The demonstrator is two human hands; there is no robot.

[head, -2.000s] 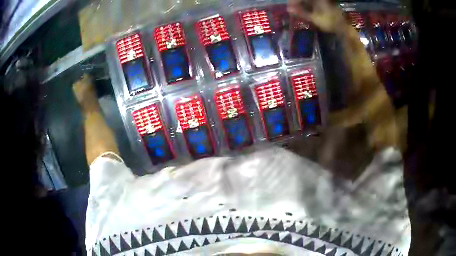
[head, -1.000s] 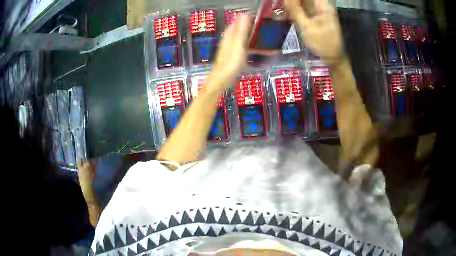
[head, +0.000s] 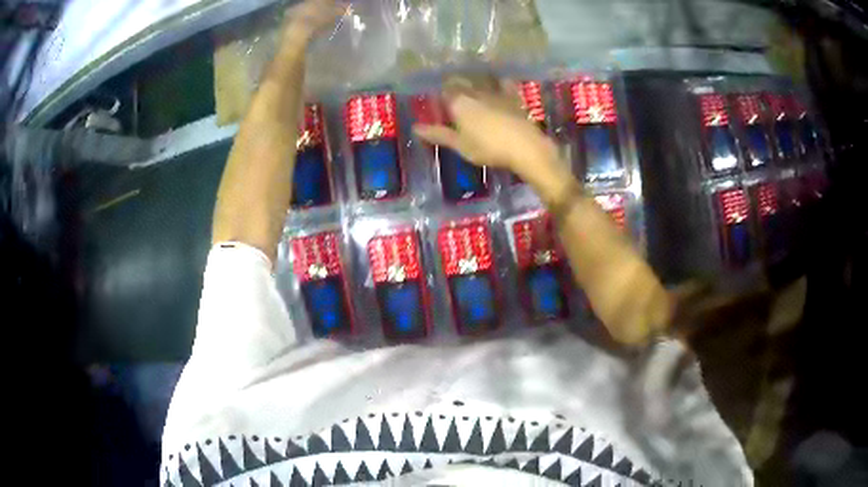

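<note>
A large clear blister tray [head: 366, 217] lies in front of me with two rows of printed packs, red on top and blue below [head: 400, 285]. My left hand [head: 314, 21] reaches past the tray's far edge to clear plastic [head: 376, 38] at the top of the view; whether it grips the plastic is unclear. My right hand [head: 481, 124] is over the back row, its fingers at the middle pack [head: 463, 171]; it is blurred, and a grip cannot be told. My right forearm hides parts of the packs at the right.
A second tray with red-topped packs [head: 757, 143] is at the right. A brown board [head: 233, 81] lies beyond the tray under the clear plastic. A dark green conveyor surface [head: 152, 257] is at the left, with a grey metal rail [head: 181, 141] along its far side.
The pack held up between my hands one second ago is no longer raised. My left hand has moved up and left past the tray; my right hand has moved left and down.
</note>
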